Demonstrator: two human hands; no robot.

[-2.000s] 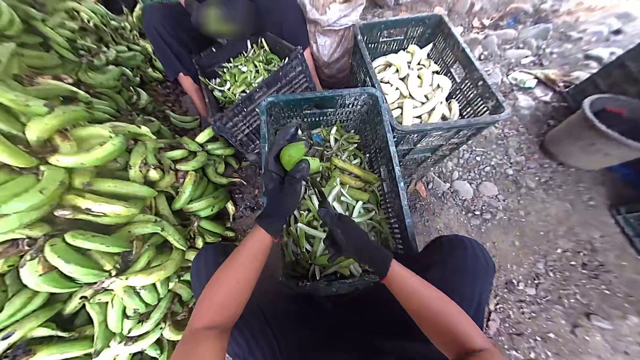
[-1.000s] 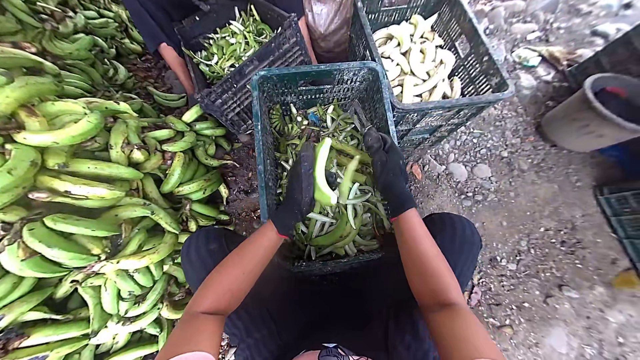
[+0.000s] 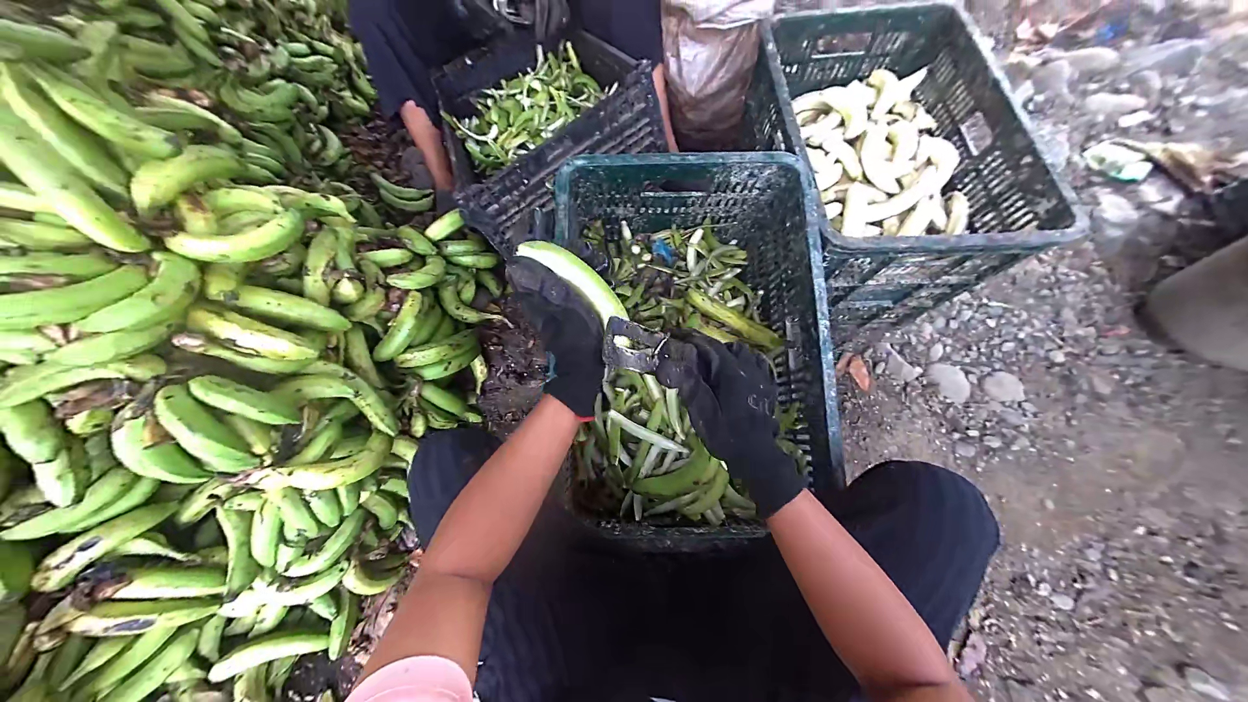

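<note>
My left hand (image 3: 564, 331), in a black glove, grips a partly peeled green plantain (image 3: 575, 277) over the left side of a dark green plastic crate (image 3: 829, 390). The black-gloved right hand (image 3: 726, 400) is closed on a peeling tool (image 3: 634, 347), whose flat end is at the plantain's lower end. Green peel strips (image 3: 648, 429) and whole green plantains (image 3: 682, 478) lie in the crate beneath both hands. Part of the tool is hidden by my right fingers.
A large heap of green plantains (image 3: 234, 419) lies at left. Peeled plantains (image 3: 882, 161) fill part of a second crate (image 3: 1048, 219) at right. Ahead, a co-worker's arm (image 3: 426, 146) is beside a black crate (image 3: 585, 146) of peels. A grey bucket (image 3: 1204, 302) stands at far right.
My left hand has moved up and left with the plantain, which lay over the crate's middle one second ago. My right hand has moved down and left, with the tool now against the plantain.
</note>
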